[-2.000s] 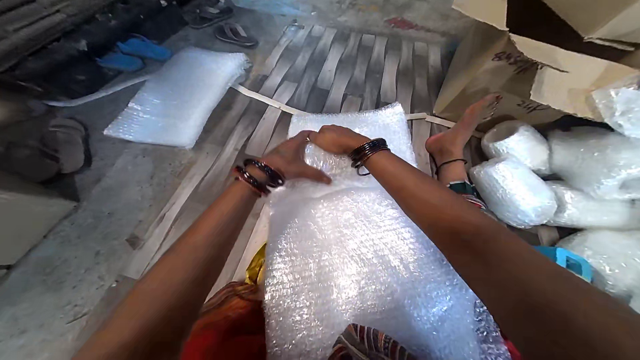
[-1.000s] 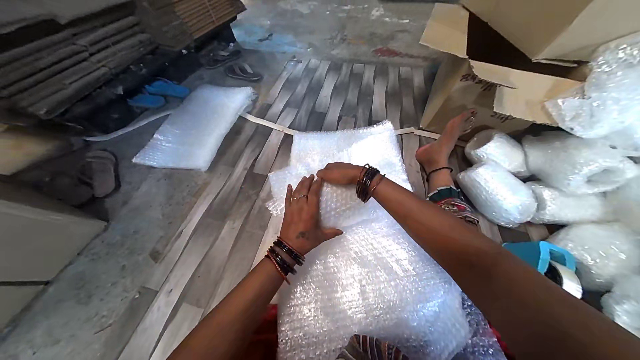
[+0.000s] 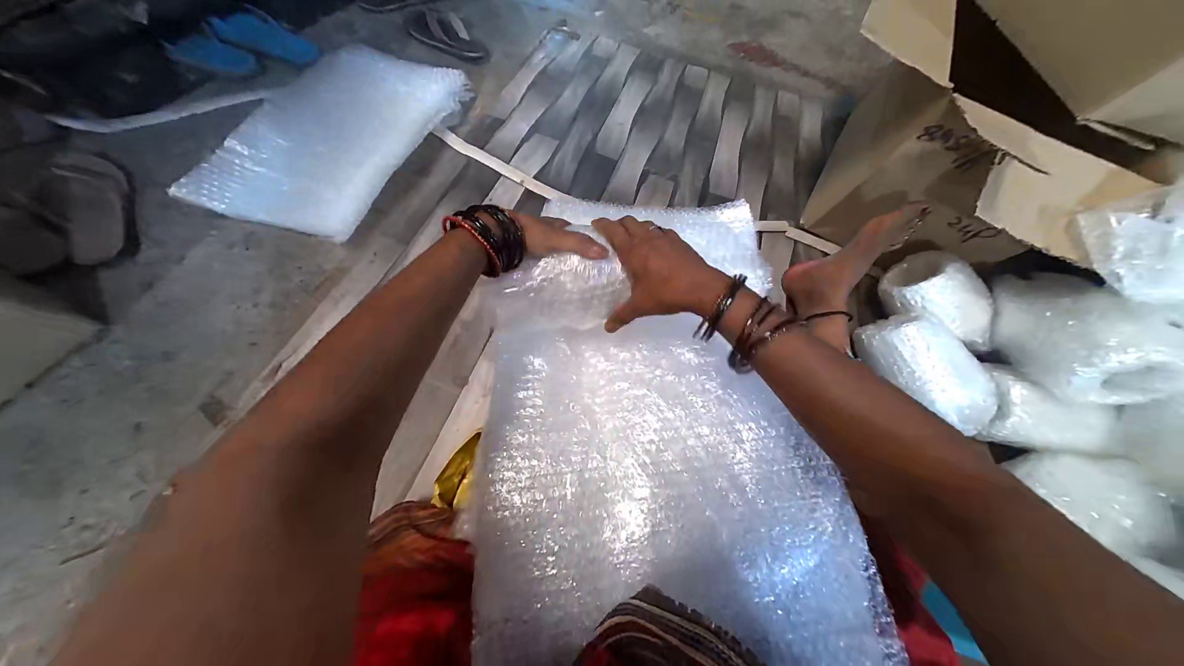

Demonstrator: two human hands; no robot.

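A long sheet of clear bubble wrap (image 3: 647, 462) runs from my lap away over the patterned mat. At its far part lies a folded or rolled portion of the wrap (image 3: 564, 287). My left hand (image 3: 555, 239) rests on the far left of that portion, thumb stretched toward the right. With fingers spread, my right hand (image 3: 655, 268) presses on the wrap just right of my left thumb. The two hands are close together. Whether anything lies inside the fold cannot be seen.
A stack of bubble wrap sheets (image 3: 324, 139) lies on the floor at the far left, near blue slippers (image 3: 264, 37). On the right stand open cardboard boxes (image 3: 888, 139) beside several bubble-wrapped bundles (image 3: 925, 370). A bare foot (image 3: 823, 277) rests near them. A pale strap (image 3: 495, 166) crosses the mat.
My left hand has moved from on top of the wrap to its far left side. My right hand, bunched up before, is now spread flatter on the wrap.
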